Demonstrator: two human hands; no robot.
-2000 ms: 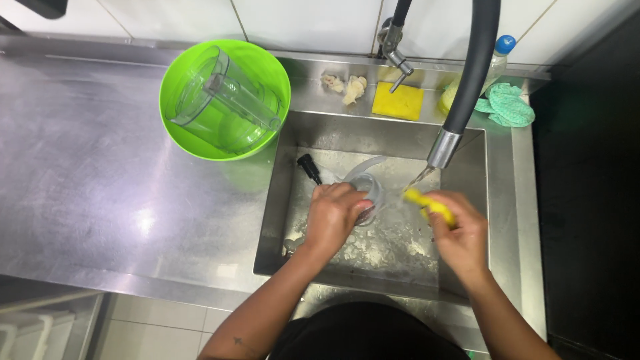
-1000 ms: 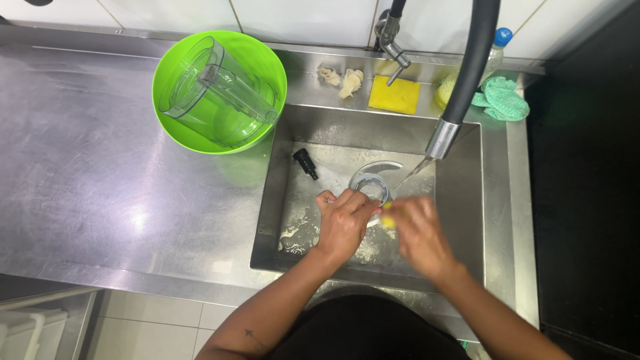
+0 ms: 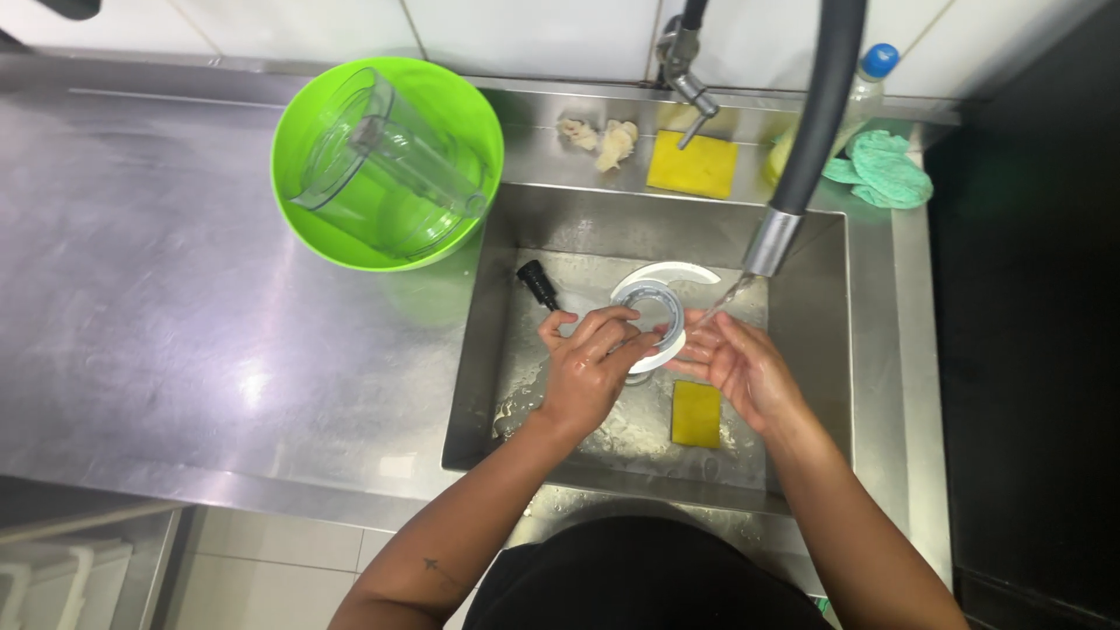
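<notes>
My left hand [image 3: 595,359] grips a food processor blade disc [image 3: 667,273], a pale curved S-shaped blade with a grey ring hub, over the steel sink. Beside the ring, my right hand [image 3: 735,359] is turned palm up with its fingers apart, under the thin stream from the black hose faucet [image 3: 774,241]. Whether its fingertips touch the blade cannot be told. A yellow sponge [image 3: 696,414] lies on the wet sink floor below my hands. Left of them in the sink lies a black ribbed plastic part [image 3: 536,283].
A green bowl [image 3: 284,188] holding a clear plastic processor bowl stands left of the sink [image 3: 849,350]. Along the back ledge are crumpled pale scraps [image 3: 618,144], a yellow sponge cloth [image 3: 692,164], a bottle with a blue cap [image 3: 880,61] and a green cloth [image 3: 888,171].
The yellow sponge that my right hand held now lies on the sink floor, and that hand is spread. My left hand has lifted the blade disc toward the water stream.
</notes>
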